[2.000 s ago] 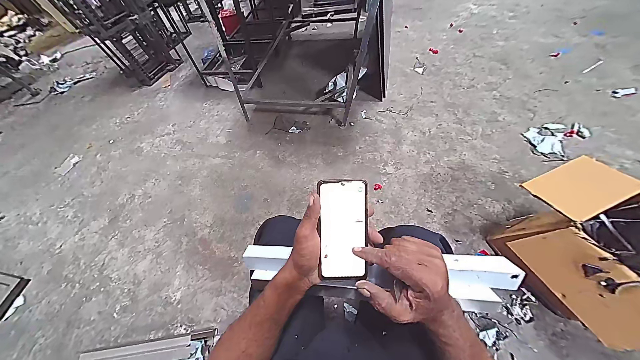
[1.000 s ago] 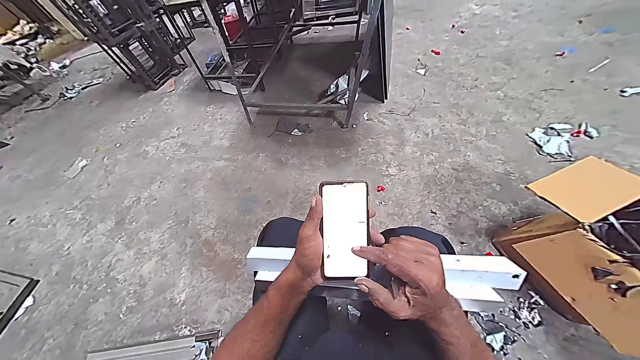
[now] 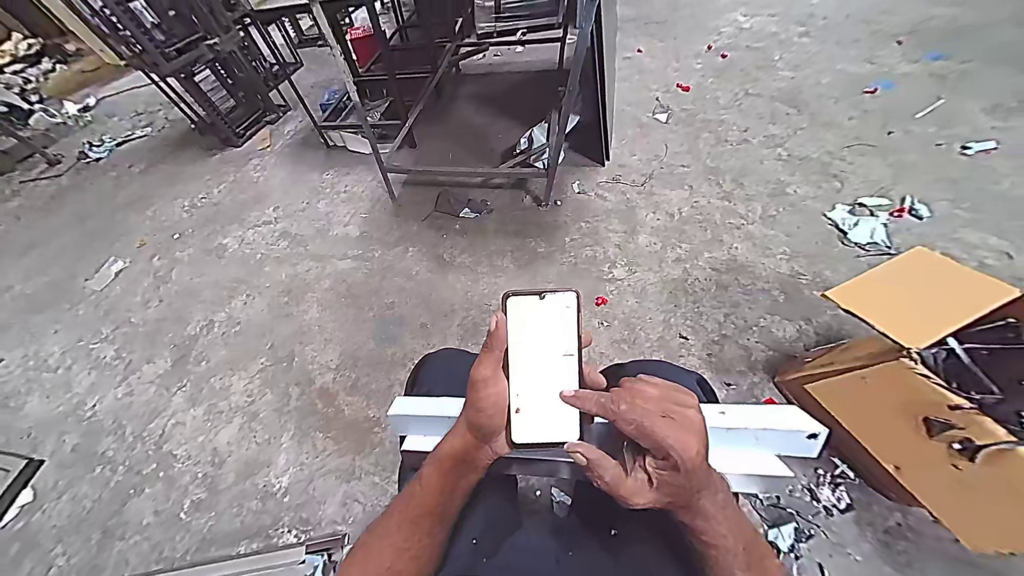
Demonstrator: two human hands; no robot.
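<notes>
A smartphone (image 3: pixel 544 368) with a bright, mostly white screen is held upright above the lap. My left hand (image 3: pixel 486 392) grips it, thumb along the left edge and fingertips showing at the right edge. The index fingertip of my right hand (image 3: pixel 656 440) is at the lower right of the screen, and its thumb is by the bottom corner; this hand grips nothing. Beneath both hands a white rectangular bar (image 3: pixel 760 428) lies across the thighs, partly hidden by the hands and phone.
An opened cardboard box (image 3: pixel 904 432) with dark metal pieces stands at the right. Dark metal frames (image 3: pixel 472 170) stand ahead on the concrete floor. Scraps (image 3: pixel 868 224) and small red bits lie about. A long metal profile (image 3: pixel 240 560) is at the lower left edge.
</notes>
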